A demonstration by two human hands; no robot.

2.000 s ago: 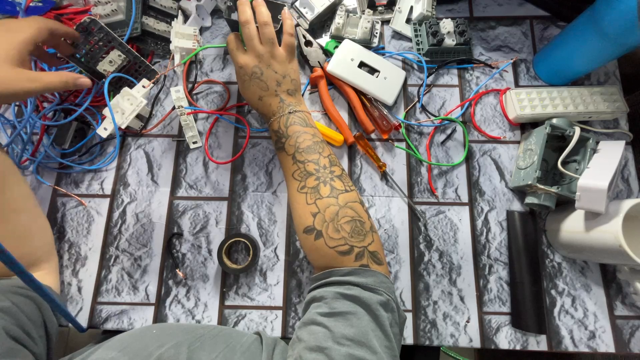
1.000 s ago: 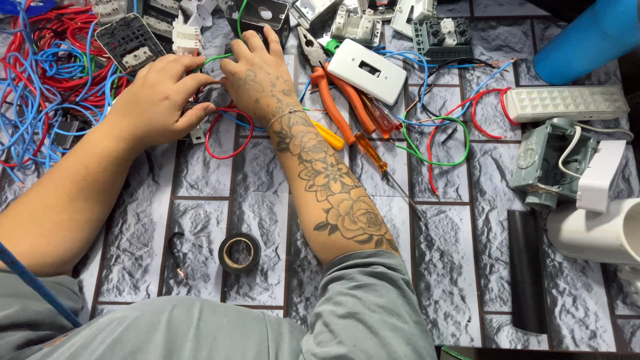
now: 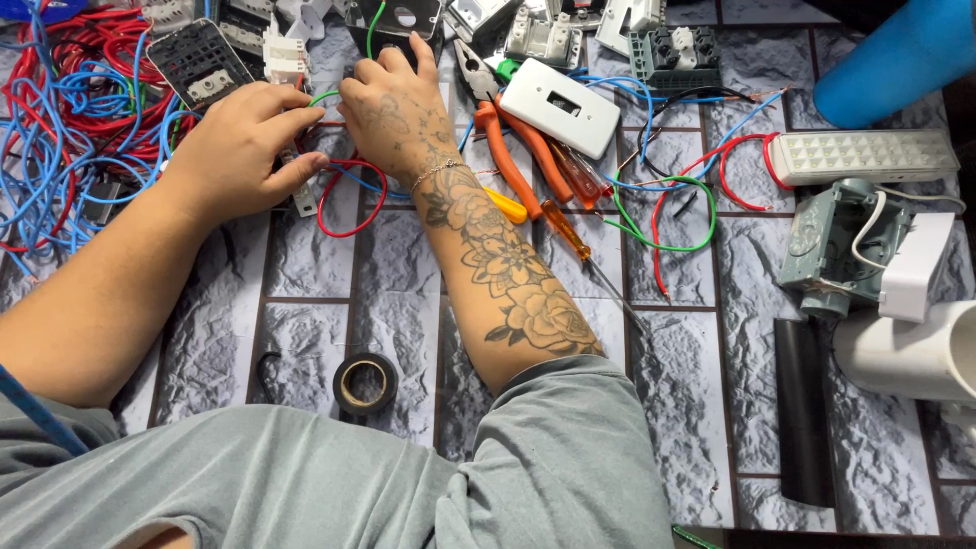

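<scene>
My left hand (image 3: 242,145) is over a white terminal piece (image 3: 304,200), thumb and fingers bent toward the right; its fingertips are beside a green wire (image 3: 324,97). My right hand (image 3: 393,107) lies back up just to the right, the wire running to its near-side fingers. Whether either hand grips the wire cannot be seen. Beyond the right hand stands a black electrical box (image 3: 396,27) with a green wire end rising by it. A red wire loop (image 3: 320,206) lies below the hands. Combination pliers (image 3: 488,99) with orange handles are right of the right hand.
Tangled red and blue wires (image 3: 76,99) fill the left. A white cover plate (image 3: 560,107), a screwdriver (image 3: 564,229), an LED emergency light (image 3: 862,156), a grey junction box (image 3: 823,244), a white pipe (image 3: 892,351) and a blue cylinder (image 3: 884,69) are at right; black tape (image 3: 365,383) lies nearer.
My left hand has come from above the wires at the upper left to beside my right hand. My right hand has shifted slightly toward me from the black box.
</scene>
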